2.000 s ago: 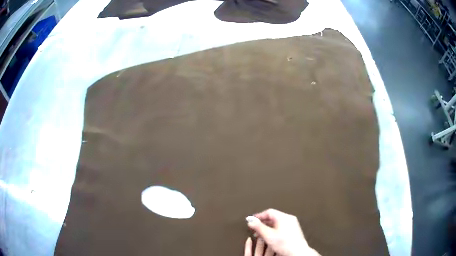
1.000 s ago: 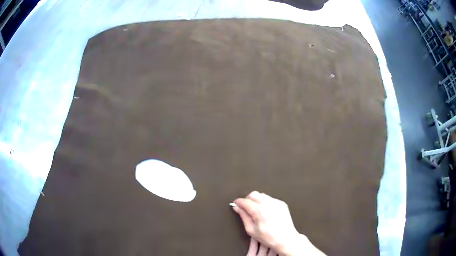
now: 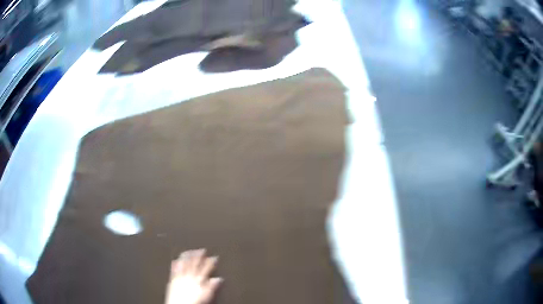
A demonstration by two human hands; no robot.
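A large brown leather hide (image 3: 238, 178) lies spread flat on a white-topped table (image 3: 372, 208). A white oval hole (image 3: 123, 222) shows in its lower left part. A faint small pale mark (image 3: 161, 236) is right of the hole. My left hand (image 3: 195, 278), blurred and cut off by the bottom edge, is palm down on or just over the hide, below and right of the hole. Its fingers are a little apart and no object shows in it. My right hand is out of the picture.
More dark brown leather (image 3: 250, 53) lies overlapping at the table's far end. Grey floor (image 3: 440, 166) runs along the right side, with a white metal frame on castors (image 3: 506, 160) on it. Something blue (image 3: 44, 92) is beyond the table's left edge.
The view has swung up and to the right, showing more far leather and floor. My right hand, which pinched a small whitish stick, has left the view. My left hand now shows over the hide.
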